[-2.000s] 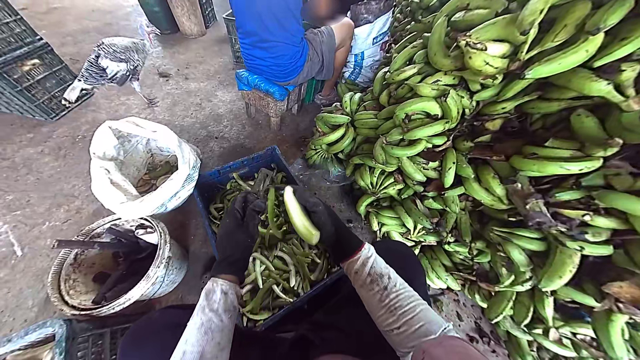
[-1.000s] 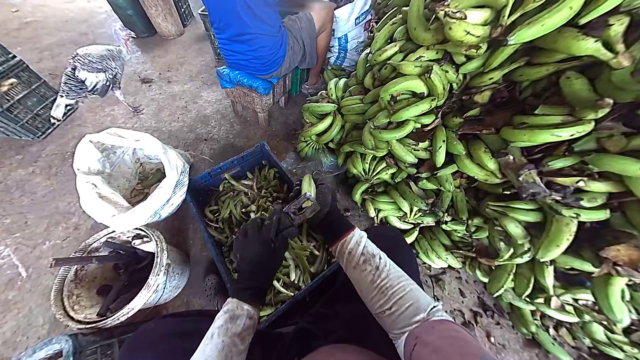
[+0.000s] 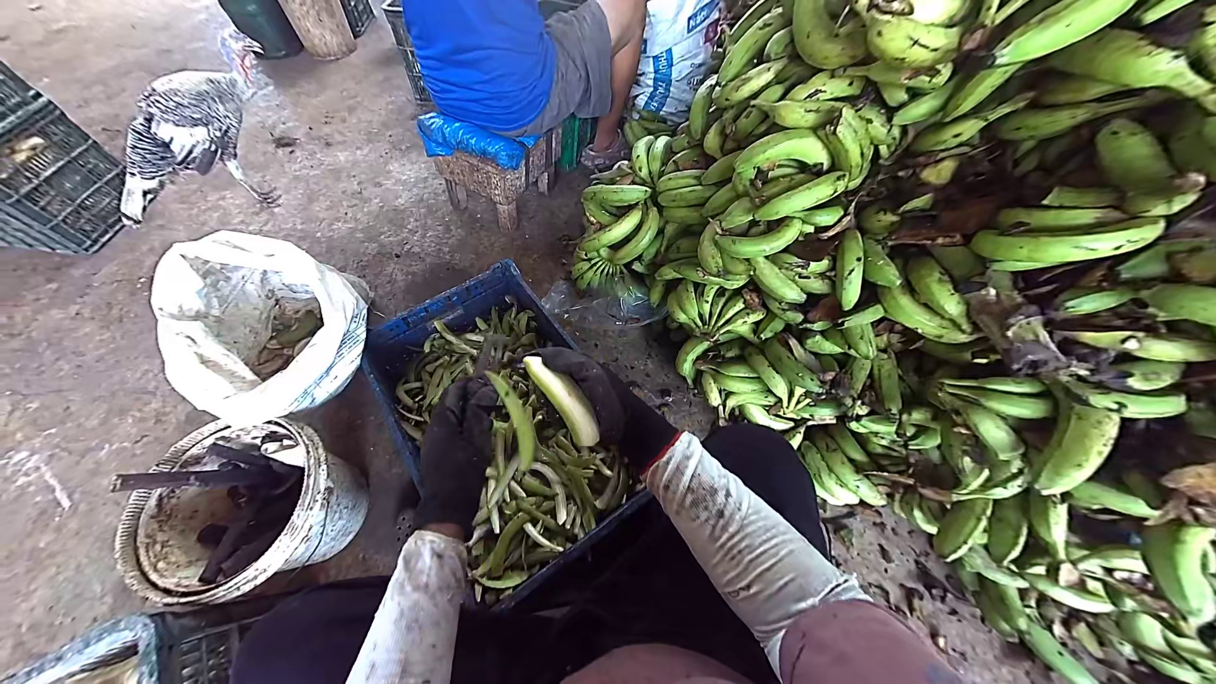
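Note:
My right hand (image 3: 603, 394), in a black glove, is shut on a partly peeled green plantain (image 3: 562, 399) whose pale flesh shows. My left hand (image 3: 461, 437), gloved as well, is closed around something dark, perhaps a tool, whose blade-like end points away from me; glove and peels mostly hide it. A strip of green peel (image 3: 518, 421) hangs beside its fingers. Both hands are over a blue plastic crate (image 3: 382, 366) of green peels (image 3: 541, 494) between my knees.
Unpeeled plantains (image 3: 788, 247) lie heaped at the right. At left are a white sack (image 3: 256, 370), a dirty bucket (image 3: 332, 513) with dark objects, and black crates (image 3: 57, 180). A turkey (image 3: 190, 123) stands beyond. A person in a blue shirt (image 3: 484, 62) sits on a wooden stool (image 3: 484, 176).
My hands have come apart from where they met around the plantain a second ago. More of its pale flesh now shows, and a peel strip hangs by my left hand.

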